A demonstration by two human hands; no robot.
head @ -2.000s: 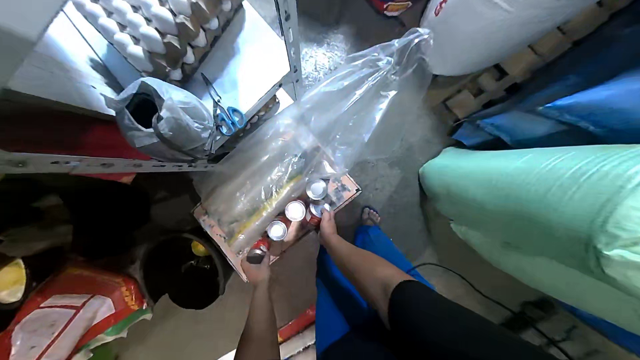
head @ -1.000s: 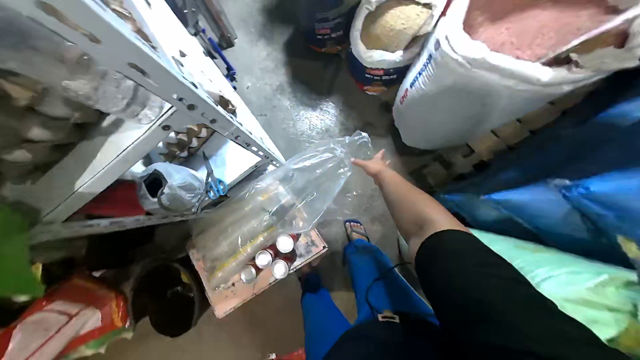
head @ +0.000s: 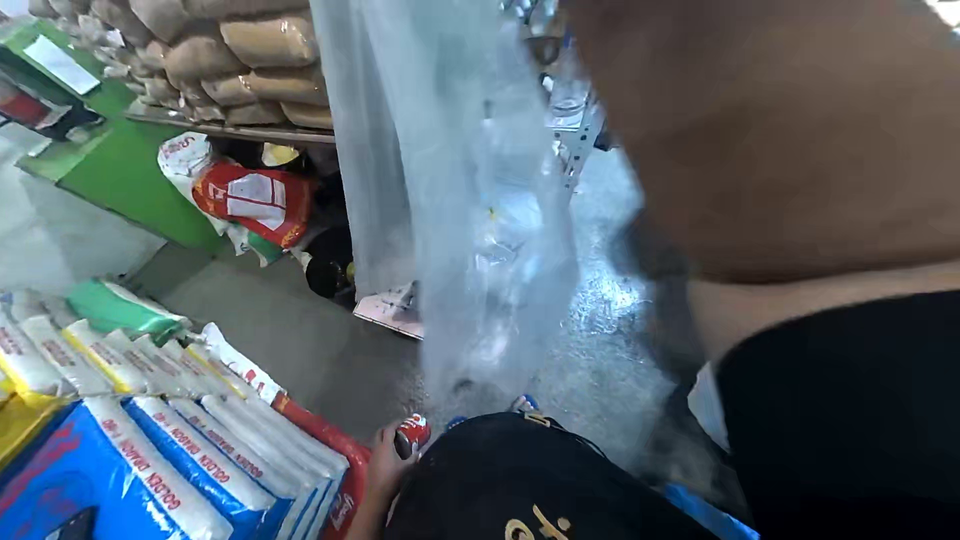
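Low in the view, my left hand (head: 390,457) is closed around a red can (head: 412,433), beside my dark shirt and the stacked packets. A large clear plastic bag (head: 480,225) hangs down the middle of the view, its lower end above my feet. My right forearm rises very close to the camera and fills the upper right; the hand itself lies outside the frame. Behind the plastic, the edge of a pink carton (head: 390,311) shows on the floor, its contents hidden.
Stacked white and blue packets (head: 187,450) stand at lower left. Brown filled bags (head: 270,45) lie on a shelf at upper left, near a green counter (head: 135,165). A red and white sack (head: 255,202) and a black bucket (head: 330,262) sit below the shelf. A perforated metal shelf post (head: 577,150) stands behind the plastic.
The clear bag, earlier spread low over the carton, now hangs upright in front of me. My right arm has come up close to the camera. The view has swung to the left.
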